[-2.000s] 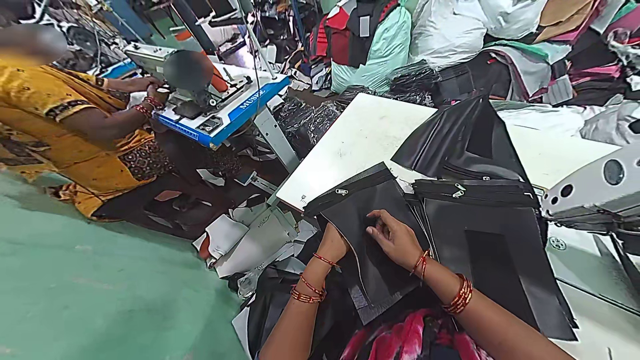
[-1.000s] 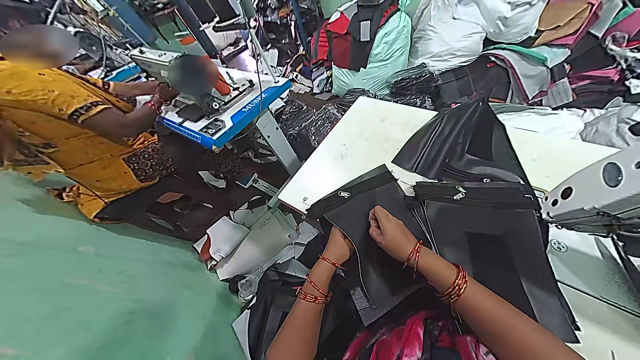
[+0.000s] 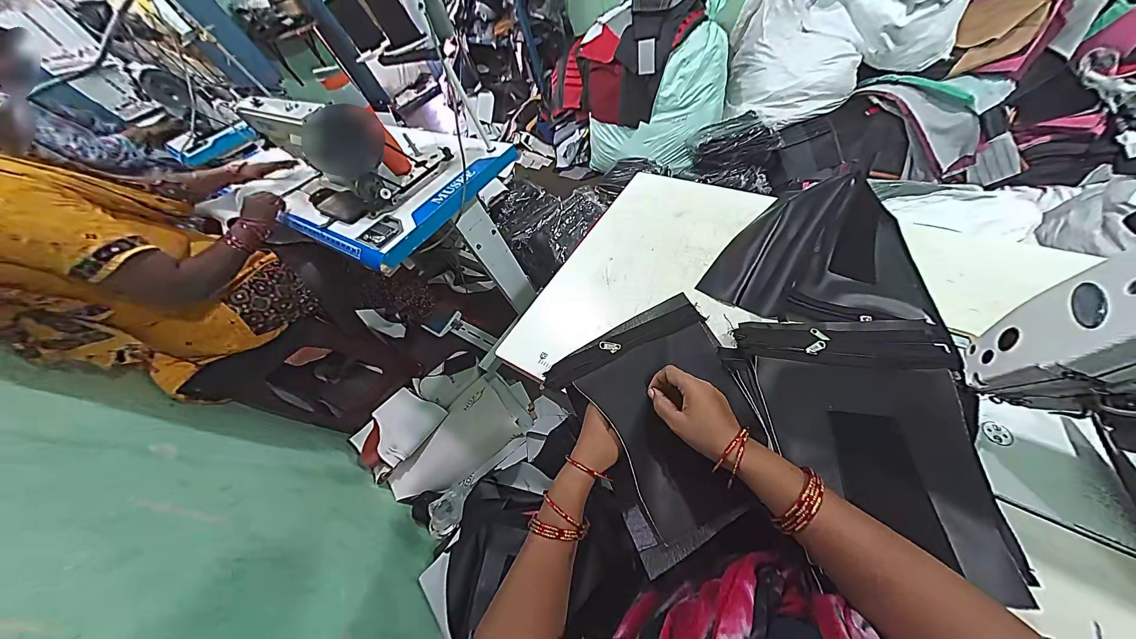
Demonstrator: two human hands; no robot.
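A black fabric panel (image 3: 657,444) with a zipper along its upper edge lies partly over the white sewing table (image 3: 648,257). Most of my left hand (image 3: 598,444) is hidden behind this panel's left side, so its fingers cannot be seen. On the panel's front rests my right hand (image 3: 697,410), its fingers curled; whether it pinches the material cannot be told. A metal zipper pull (image 3: 609,347) sits near the panel's upper left. To the right lies another zippered black panel (image 3: 799,408), and a further black piece (image 3: 781,248) is spread behind them.
The head of a sewing machine (image 3: 1056,328) stands at the right edge. At the left, a person in yellow (image 3: 133,257) works at another sewing machine table (image 3: 444,200). Fabric scraps (image 3: 470,435) lie on the floor between. Stuffed bags (image 3: 799,62) and stacked pieces are behind.
My right hand's fingers, more spread two seconds ago, are now curled on the panel. The panels have stayed in about the same place.
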